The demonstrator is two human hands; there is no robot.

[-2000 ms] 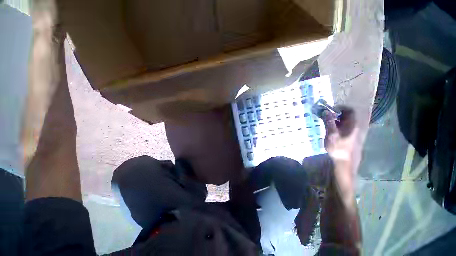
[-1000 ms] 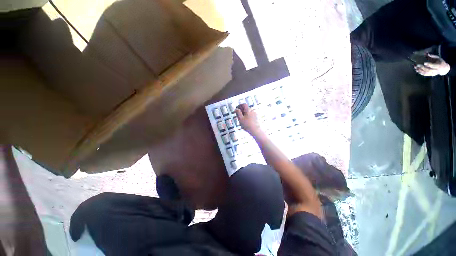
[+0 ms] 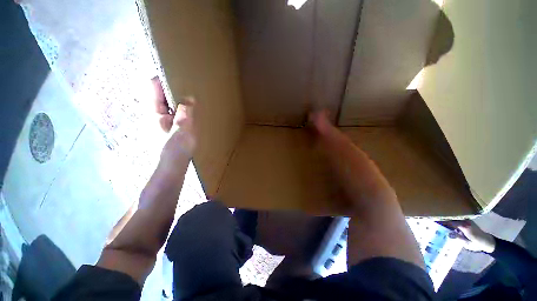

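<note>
A large open cardboard box (image 3: 282, 164) is tilted toward me and fills the upper middle. My left hand (image 3: 176, 114) grips its left wall at the edge, with fingers outside and inside. My right hand (image 3: 321, 122) is deep in the box, at the crease between the bottom and the far panel. It is small and blurred, and I cannot tell if it holds anything. No loose pieces can be made out inside. A white tray with dark pieces (image 3: 334, 250) shows partly below the box, mostly hidden by my right arm.
Another person's hand (image 3: 476, 235) reaches in at the lower right, beside a white tray part with pockets (image 3: 434, 242). My knee (image 3: 203, 235) is below the box's left corner. A round cover (image 3: 42, 137) lies in the sunlit paving at the left.
My view has swung left. The box now stands centred before me. My right hand has left the tray and gone into the box; my left hand now shows on the box wall.
</note>
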